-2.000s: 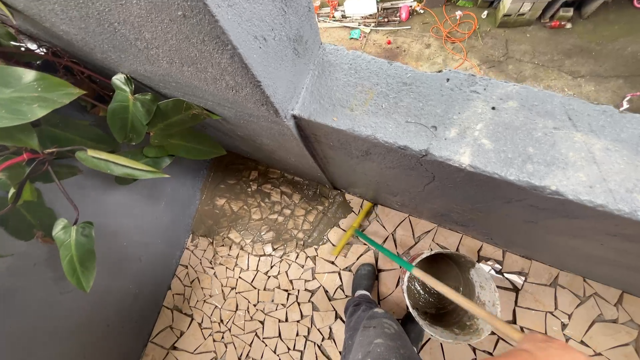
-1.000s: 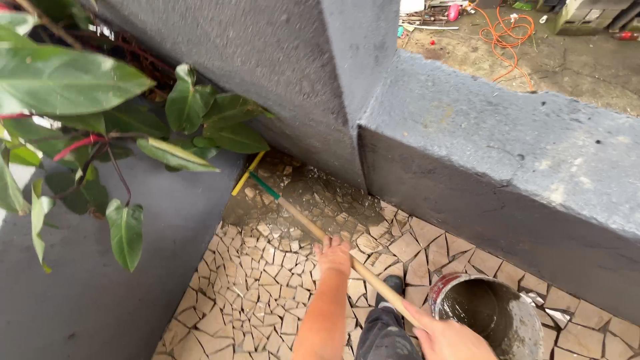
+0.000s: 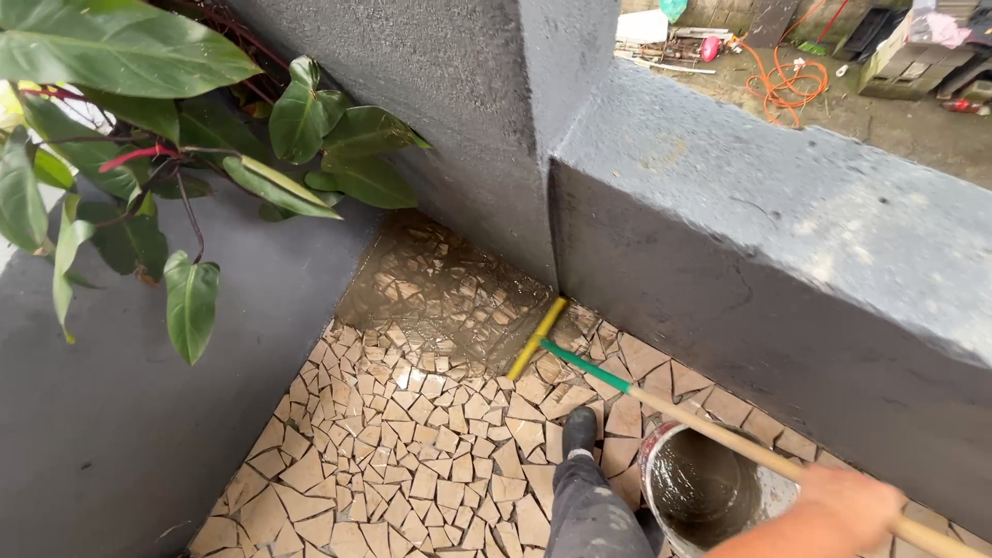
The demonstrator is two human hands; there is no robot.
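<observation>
My left hand, blurred, is closed around the wooden handle of a squeegee at the lower right. Beyond it the handle runs out of the frame; my right hand is out of view. A green socket joins the handle to a yellow squeegee head, which rests on the floor near the wall corner. Wet grey-brown grout slurry covers part of the broken-tile mosaic floor, partly hiding the tile pieces. A bucket of wet slurry stands under the handle, partly hidden by my forearm.
Grey walls bound the corner, with a low parapet on the right. A leafy plant hangs at the upper left. My booted foot is beside the bucket. Beyond the parapet lie an orange cord and concrete blocks.
The squeegee head has moved from the slurry patch's far left side, by the plant, to its right edge. Both hands showed on the handle a second ago; one shows now, farther right.
</observation>
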